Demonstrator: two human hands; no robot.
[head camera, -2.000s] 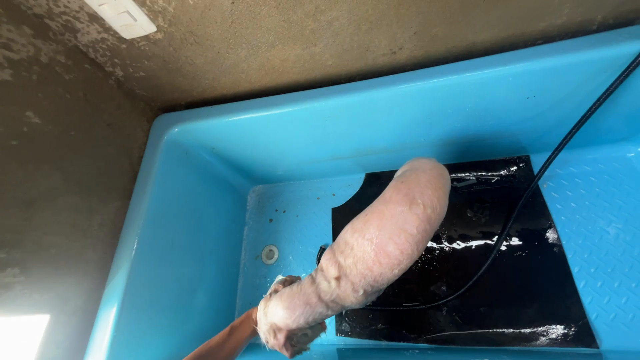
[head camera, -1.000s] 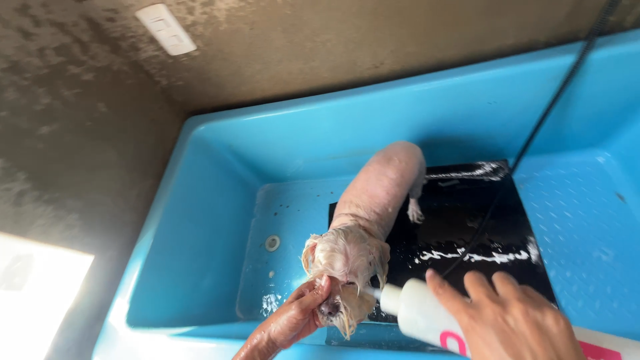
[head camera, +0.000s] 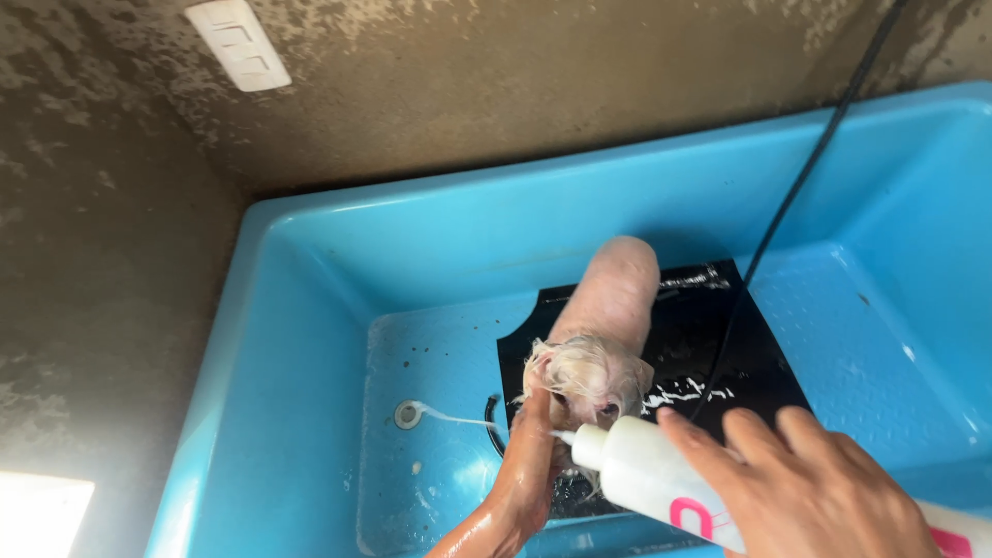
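Note:
A wet, close-clipped small dog (head camera: 612, 302) with longer pale hair on its head stands on a black mat (head camera: 690, 349) in a blue plastic tub (head camera: 480, 186). My left hand (head camera: 531, 442) is wet and lies against the side of the dog's head, at the lower cheek; its fingers are partly hidden. My right hand (head camera: 814, 480) grips a white squeeze bottle (head camera: 659, 473) with pink lettering, tilted with its nozzle pointing left, close to my left hand and the dog's muzzle. A thin whitish stream runs left from near the nozzle toward the drain (head camera: 408, 415).
A black cord or hose (head camera: 806, 178) hangs across the right part of the tub. A short black curved piece (head camera: 493, 426) shows beside the mat. A white switch plate (head camera: 239, 45) is on the rough brown wall behind the tub.
The right hand and bottle, out of view two seconds ago, came in by one second ago. My left hand has shifted from the dog's muzzle to the side of its head. The whitish stream now shows.

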